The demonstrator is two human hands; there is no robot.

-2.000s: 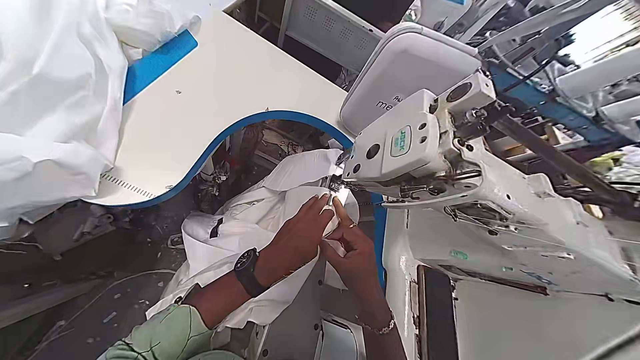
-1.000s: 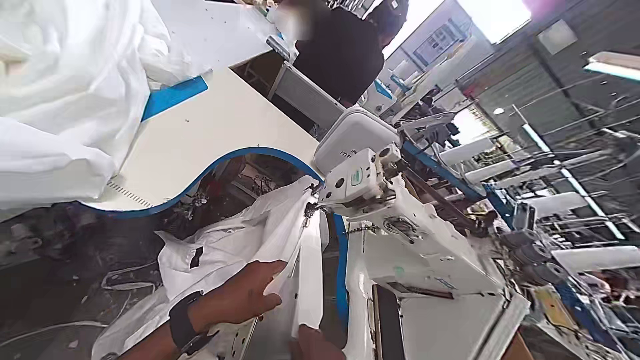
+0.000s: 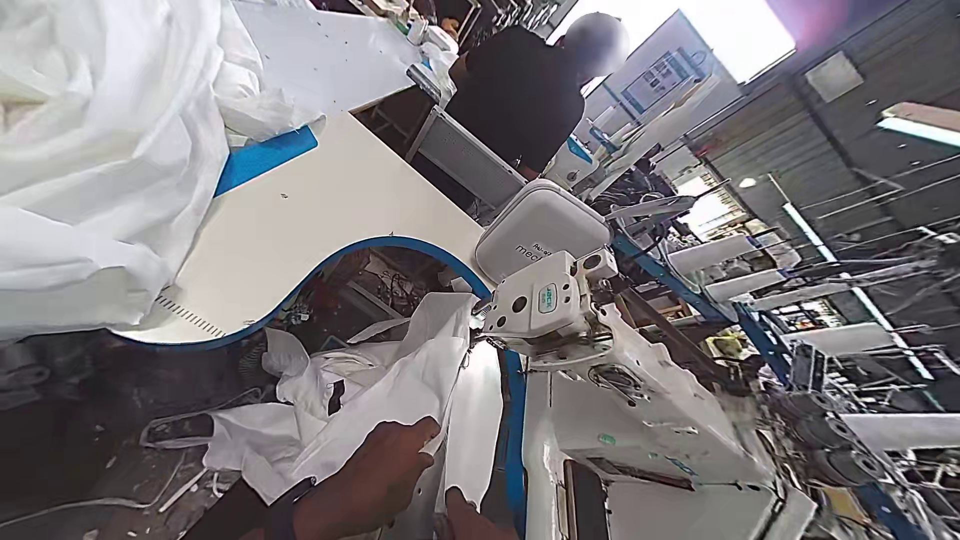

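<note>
A Jack industrial sewing machine (image 3: 536,300) stands at the centre right, its lamp lit by the needle area. White fabric (image 3: 375,382) runs from that area down toward me and hangs over the left side. My left hand (image 3: 375,476), with a dark watch on its wrist, pinches the fabric's edge between thumb and curled fingers. My right hand (image 3: 472,517), partly cut off by the bottom edge, grips the lower end of the narrow strip of the same fabric beside it.
A cream table (image 3: 322,195) with a blue curved edge lies at the left, white cloth (image 3: 97,172) heaped on it. A grey zip case (image 3: 544,229) sits behind the machine head. A person in black (image 3: 517,90) is farther back, among other machines.
Both hands have moved from beside the needle down toward me, and the fabric now stretches between them and the machine. The view has tilted up, showing more of the room.
</note>
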